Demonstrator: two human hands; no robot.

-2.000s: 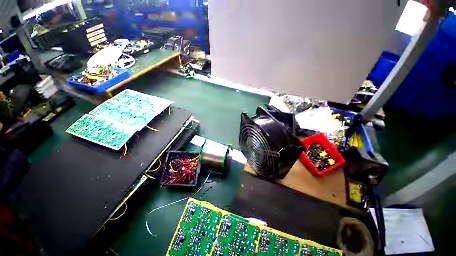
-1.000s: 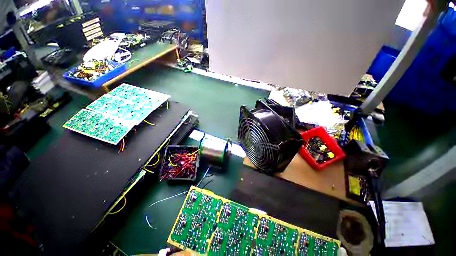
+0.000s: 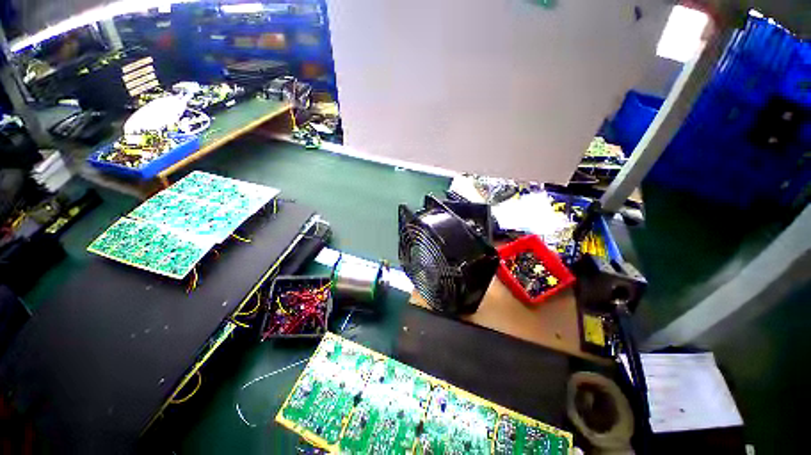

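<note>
A long green PCB panel (image 3: 382,404) with yellowish edges lies in front of me at the bottom centre, its small-part face up and shining with glare. Its lower edge is partly cut off by the frame. Neither of my hands can be made out in the current view. A thin strand of solder wire (image 3: 274,373) curls on the green mat left of the panel. The wire tray (image 3: 297,307), a black square box of red wires, stands behind the panel, beside the silvery solder spool (image 3: 357,277).
Pale green panels (image 3: 185,220) lie on the black sheet (image 3: 116,329) at left. A black fan (image 3: 445,256) and red component bin (image 3: 535,270) stand centre-right. A round tan-grey ring (image 3: 622,413), dark box (image 3: 614,289) and white paper (image 3: 689,391) are at right.
The view has shifted, moving the bench leftward in the picture. The panel's face now catches bright glare. The white fingertips at its lower edge one second ago no longer show.
</note>
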